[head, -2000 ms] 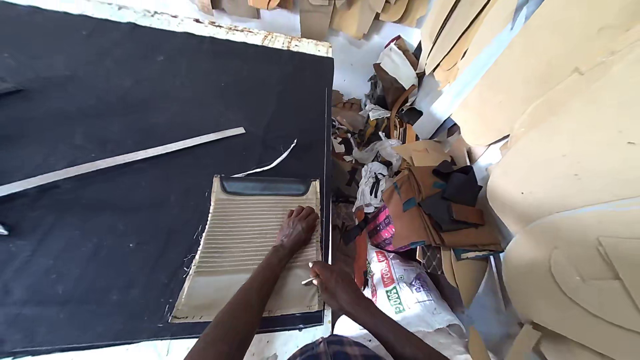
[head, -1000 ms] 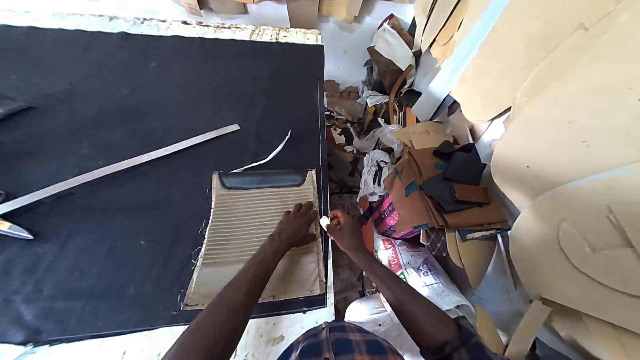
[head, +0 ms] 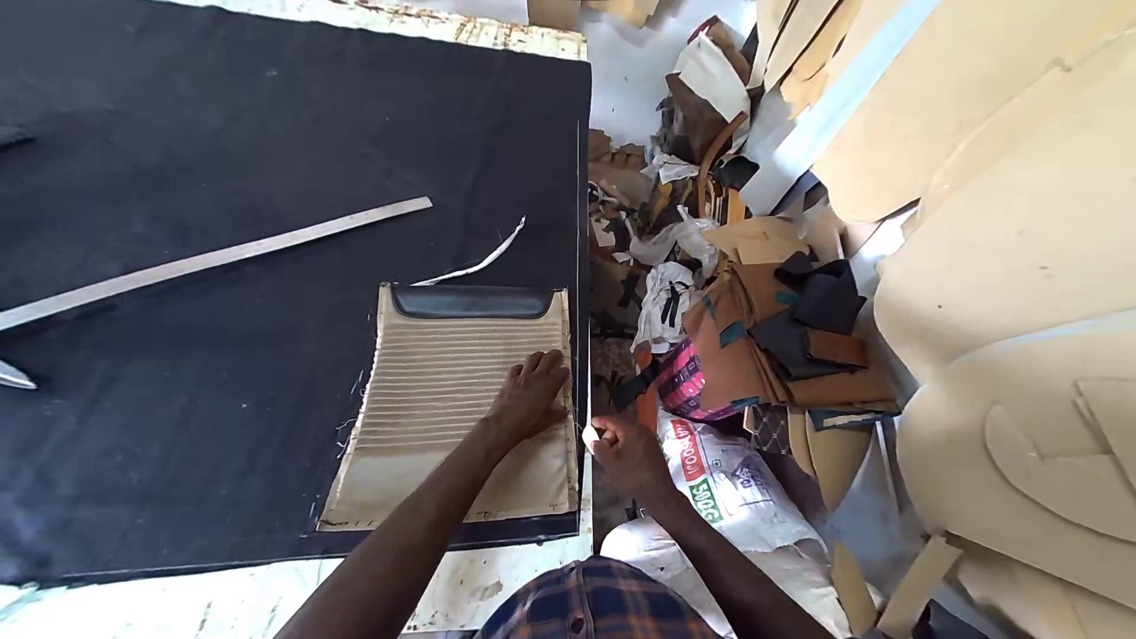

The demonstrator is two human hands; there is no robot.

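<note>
A beige ribbed fabric panel (head: 444, 382) with a black strip (head: 472, 303) along its top lies on black sheet material (head: 222, 160). My left hand (head: 532, 390) rests flat on the panel near its right edge, pressing with spread fingers and holding nothing. Just beyond the table's right edge, my right hand (head: 621, 444) is closed on a small white object (head: 590, 437), possibly chalk. A thin white strip (head: 484, 260) curls above the panel. Farther left lies a long flat metal ruler (head: 222, 256).
A pointed metal blade (head: 14, 376) shows at the left edge. Right of the table are heaped scraps (head: 683, 240), folded brown pieces (head: 745, 337) and a white printed sack (head: 737, 479). Large tan sheet pieces (head: 1003, 266) stand at the far right. The pale tabletop edge (head: 497, 586) is nearest me.
My right hand has moved from the panel's lower right corner to beside the table's right edge. My left hand stays on the panel's right side.
</note>
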